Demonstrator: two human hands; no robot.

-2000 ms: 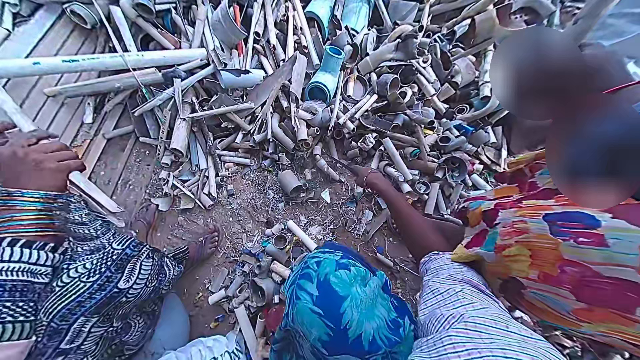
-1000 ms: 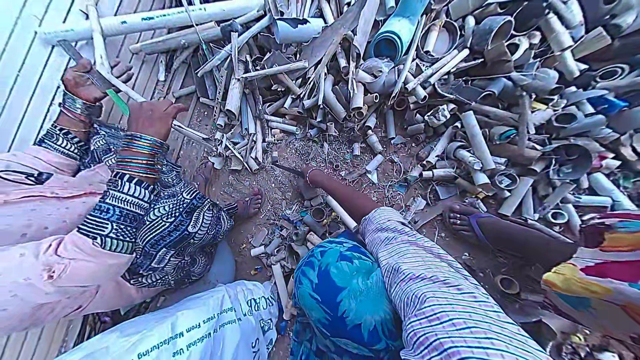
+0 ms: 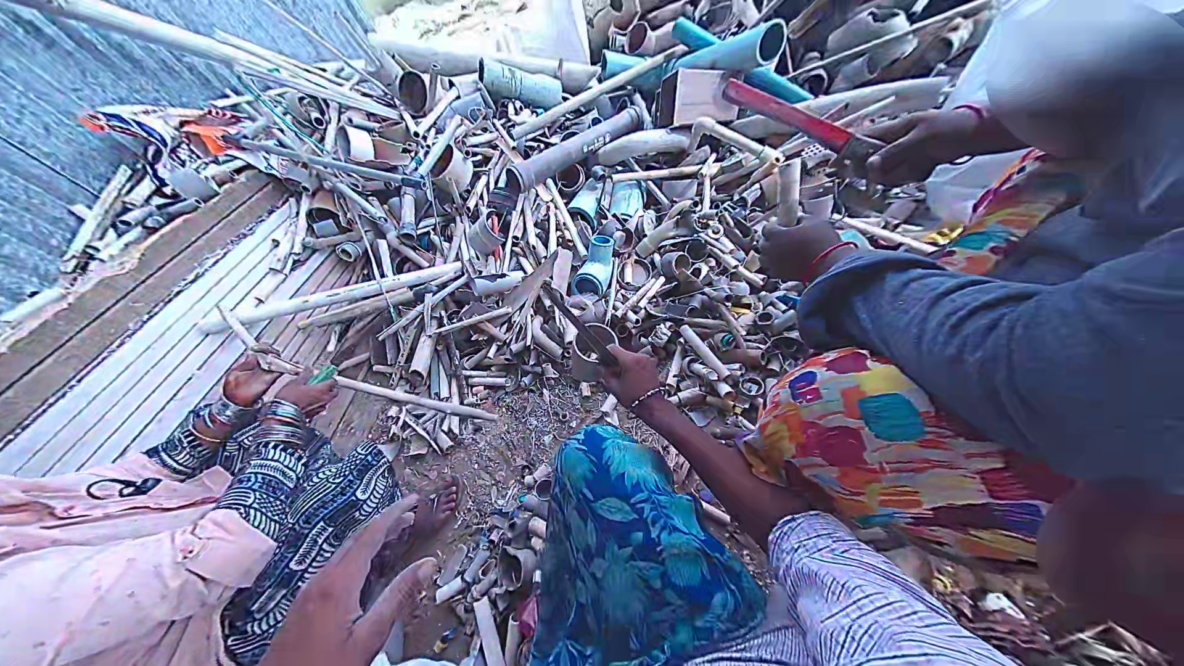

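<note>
My right hand (image 3: 634, 375), with a beaded bracelet at the wrist, is closed around a long dark, flat blade-like tool (image 3: 575, 319). A short grey plastic pipe ring (image 3: 593, 350) lies against or around that tool, just beyond my fingers; which of the two cannot be told. Low in the view, my left hand (image 3: 356, 597) is raised palm up with its fingers apart, holding nothing. Short cut pipe pieces (image 3: 481, 564) lie on the ground beside it. A light blue pipe fitting (image 3: 597, 264) rests in the scrap pile, just beyond the tool.
A heap of scrap plastic pipes (image 3: 518, 305) spreads ahead. At left, a co-worker's hands (image 3: 305, 393) hold a thin pipe (image 3: 416, 398) over slatted boards (image 3: 157, 370). At right, another person's hand (image 3: 911, 143) grips a red-handled mallet (image 3: 786, 116); their other hand holds a pipe piece (image 3: 789, 192).
My left hand has come into view, open. My right hand is now farther forward, with the grey ring at its tool. The mallet has come into view. The view has tilted up.
</note>
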